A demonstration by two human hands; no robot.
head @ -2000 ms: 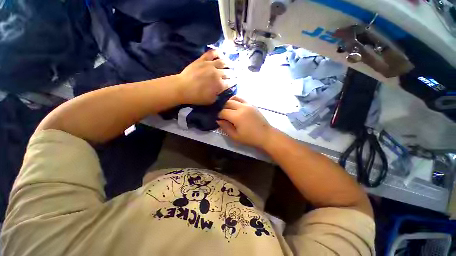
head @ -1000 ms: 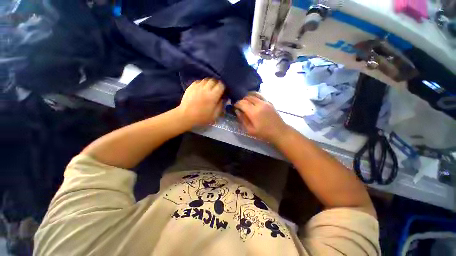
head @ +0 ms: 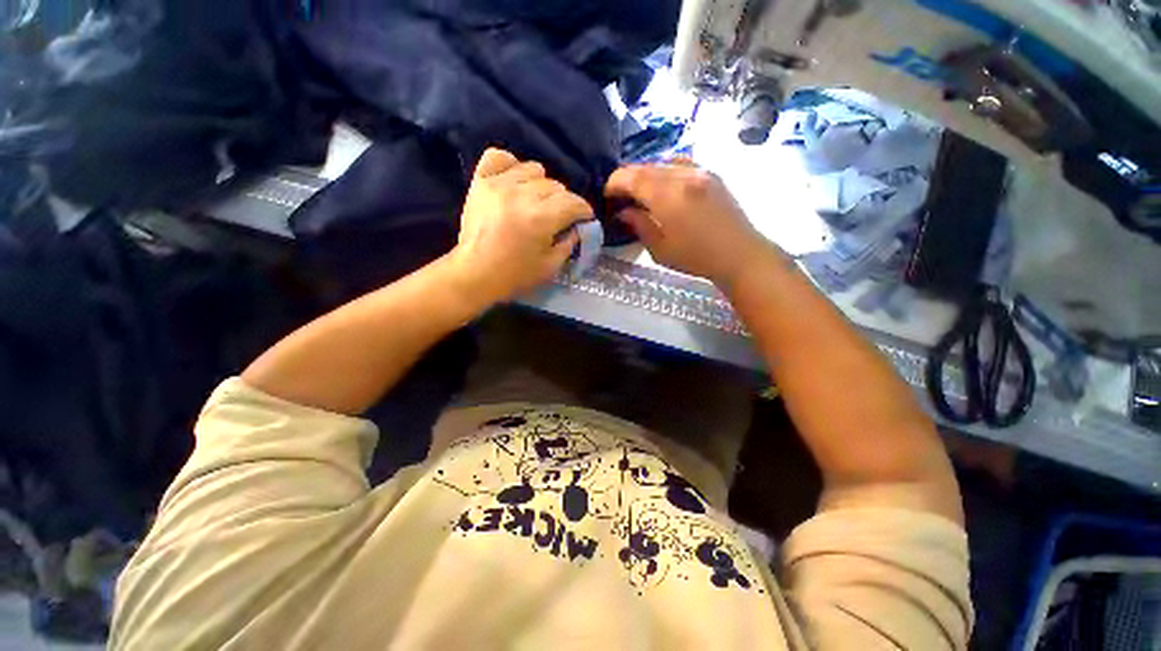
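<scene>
A dark navy garment [head: 433, 95] is heaped on the white machine table, left of the needle area. My left hand [head: 520, 226] grips its near edge, and a small pale blue-white piece [head: 587, 249] shows at my fingertips. My right hand [head: 681, 214] pinches the same garment just to the right. The fingertips of both hands are partly hidden by cloth. The white sewing machine [head: 840, 45] stands above and to the right, its presser foot [head: 713, 87] clear of both hands. Bright lamp light falls beside it.
A loose pile of pale pieces [head: 866, 191] lies right of the needle. Beyond it are a flat black rectangle, perhaps a phone [head: 957, 210], and black-handled scissors [head: 980, 369]. A blue-and-white basket [head: 1050, 560] is at lower right. More dark cloth [head: 115, 331] hangs at far left.
The garment has moved left, away from the needle. Both hands have moved with it, then slightly up and right since the middle frame. The pale piece now shows at my left fingertips.
</scene>
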